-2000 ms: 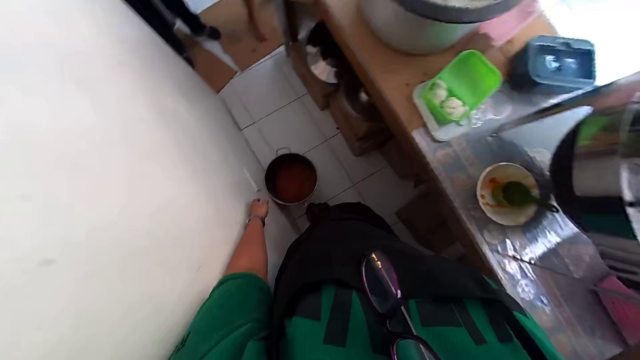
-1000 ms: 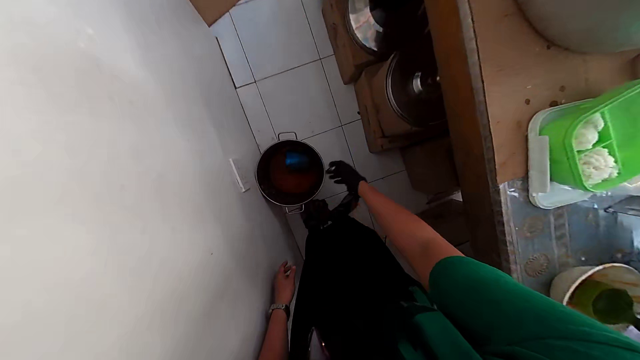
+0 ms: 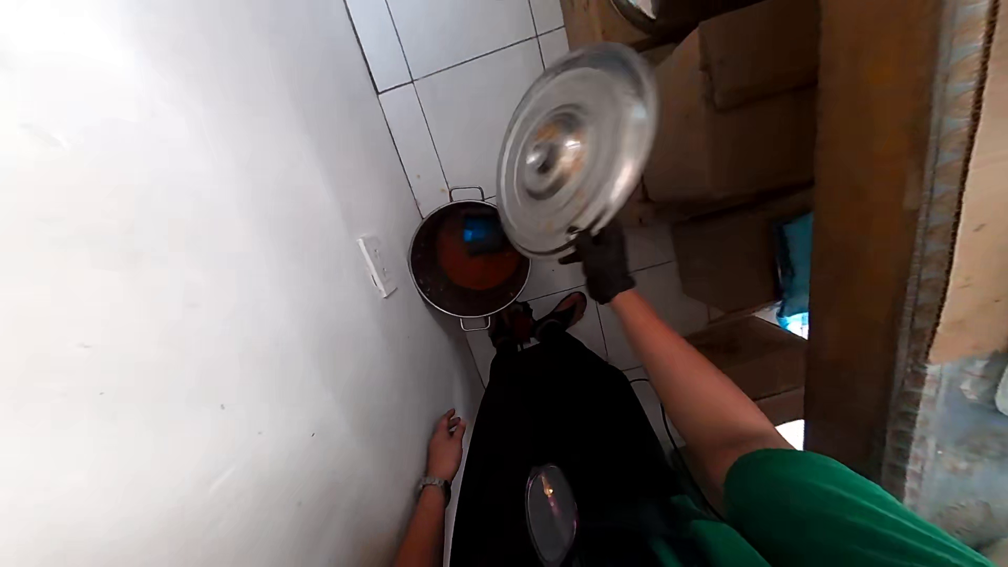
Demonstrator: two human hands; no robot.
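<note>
My right hand (image 3: 605, 258), in a dark glove, grips the rim of a round metal pot lid (image 3: 579, 150), which is tilted and blurred above the floor. Left of the lid, a large metal pot (image 3: 425, 279) with two loop handles stands uncovered on the tiles against the wall. Red sauce or liquid (image 3: 476, 264) lies in it, with a blue shine on its surface. My left hand (image 3: 446, 445), bare and with a watch at the wrist, is beside the white wall, its fingers slightly bent and nothing seen in them.
A white wall (image 3: 197, 276) with a socket plate (image 3: 377, 266) runs along the left. Cardboard boxes (image 3: 724, 268) and a blue package (image 3: 795, 264) sit under the wooden table edge (image 3: 874, 236) at the right. My feet (image 3: 561, 311) are close to the pot.
My right hand, with nothing in it a second ago, now holds the metal lid beside the pot. The view has shifted, and the counter with the green container has left it.
</note>
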